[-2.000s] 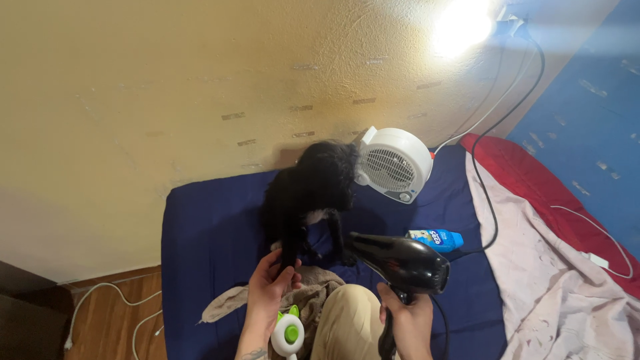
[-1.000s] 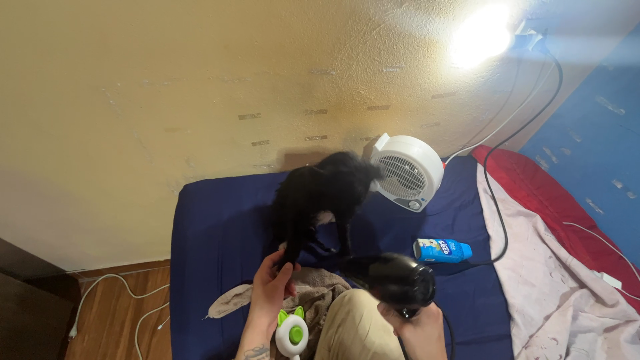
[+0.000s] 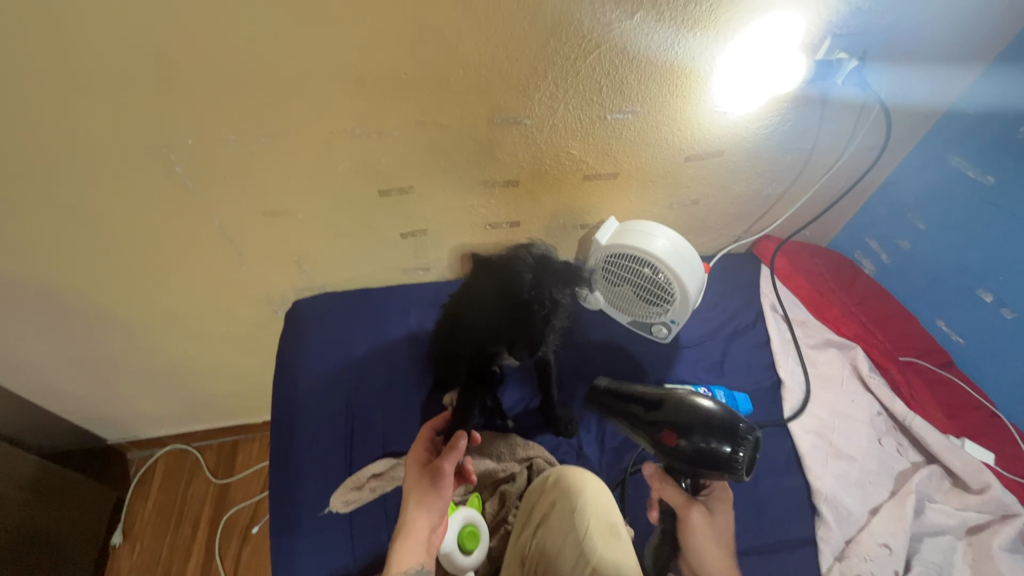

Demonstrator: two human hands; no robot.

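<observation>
A small black dog (image 3: 500, 312) sits on the dark blue sheet of the bed. My left hand (image 3: 444, 452) is closed around one of its front legs, low down near the paw. The handle of a black hair dryer (image 3: 680, 428) is in my right hand (image 3: 688, 512), with its nozzle pointing left toward the dog's other front leg. Below my left hand lies a white and green pet brush (image 3: 464, 538), on or beside a brown towel (image 3: 512, 464). Part of the brush is hidden by my wrist.
A white fan heater (image 3: 644, 280) stands behind the dog, near the wall. Behind the dryer lies a blue bottle (image 3: 724, 397). The dryer's black cord runs up to a wall outlet. Pink and red bedding (image 3: 848, 296) covers the right side; white cables lie on the floor.
The hair dryer has swung in my right hand; a second ago its nozzle was lower and it hid less of the bottle. My left hand stays on the dog's leg.
</observation>
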